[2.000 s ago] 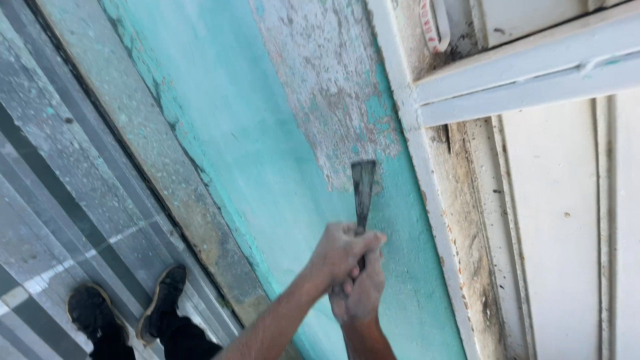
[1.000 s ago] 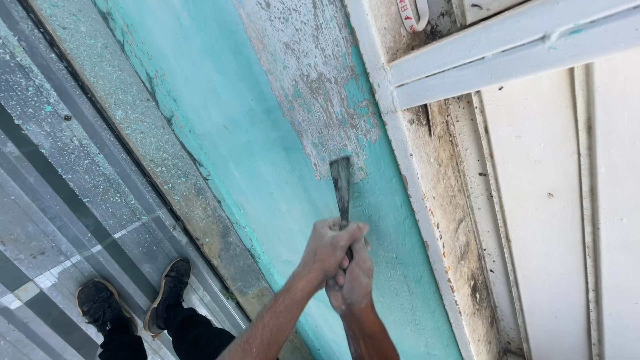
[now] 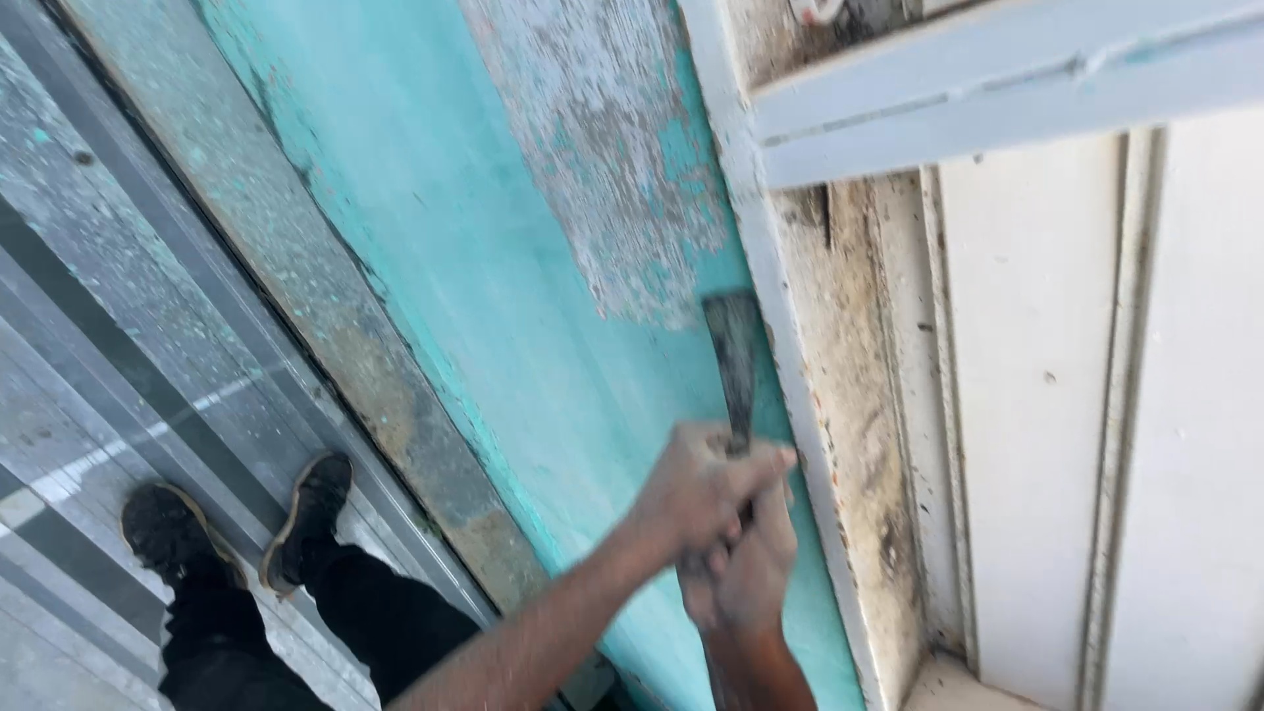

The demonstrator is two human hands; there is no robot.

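Both my hands are closed around the handle of a paint scraper (image 3: 733, 355) with a flat, flared blade. My left hand (image 3: 696, 484) sits on the upper part of the handle, and my right hand (image 3: 755, 568) grips it just below, the two touching. The blade's edge lies over the turquoise painted wall (image 3: 474, 276), close to the white frame. Up and left of the blade is a scraped patch (image 3: 622, 168) with mottled whitish-grey surface and bits of turquoise. The handle is mostly hidden by my fingers.
A white window frame (image 3: 736, 128) with a crossbar (image 3: 987, 89) borders the wall on the right, white panels (image 3: 1027, 415) behind it. On the left run a concrete ledge (image 3: 365, 380) and a grey ribbed floor (image 3: 89, 326) with turquoise flakes, where my black shoes (image 3: 173, 533) stand.
The scraper blade has moved right, from the lower end of the scraped patch to beside the white frame. Both hands have kept hold of the handle.
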